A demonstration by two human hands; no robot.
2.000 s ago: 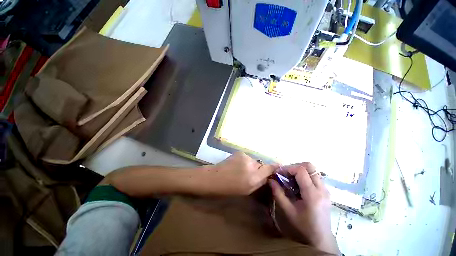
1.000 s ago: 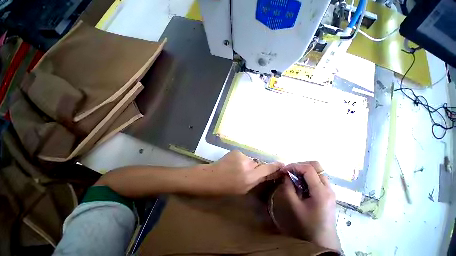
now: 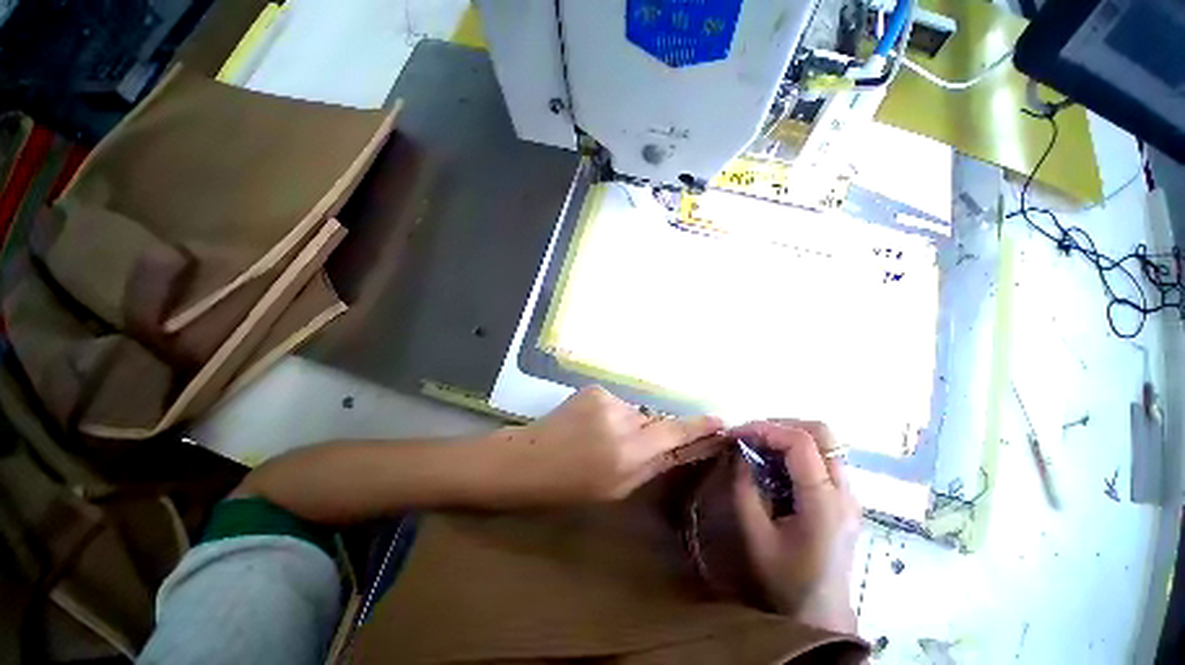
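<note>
A large brown bag body (image 3: pixel 559 572) lies over my lap and the table's front edge. My left hand (image 3: pixel 617 448) pinches its folded upper edge from the left. My right hand (image 3: pixel 799 520) is at the same edge from the right and holds small dark thread snips (image 3: pixel 772 478); their bright tip points at the cloth by my left fingertips. The fingertips of both hands are close together. Whether the blades touch a thread cannot be told.
Brown bag pieces with tan edges (image 3: pixel 247 195) are heaped at left. The sewing machine head (image 3: pixel 650 98) stands over a white template (image 3: pixel 741 325). A control screen (image 3: pixel 1118 59), tangled black cable (image 3: pixel 1105 266) and thin tool (image 3: pixel 1037 448) are at right.
The view has shifted slightly, so the machine and table sit further left and higher. Both hands stay at the edge; the right hand has turned a little and the snips' tip shows more.
</note>
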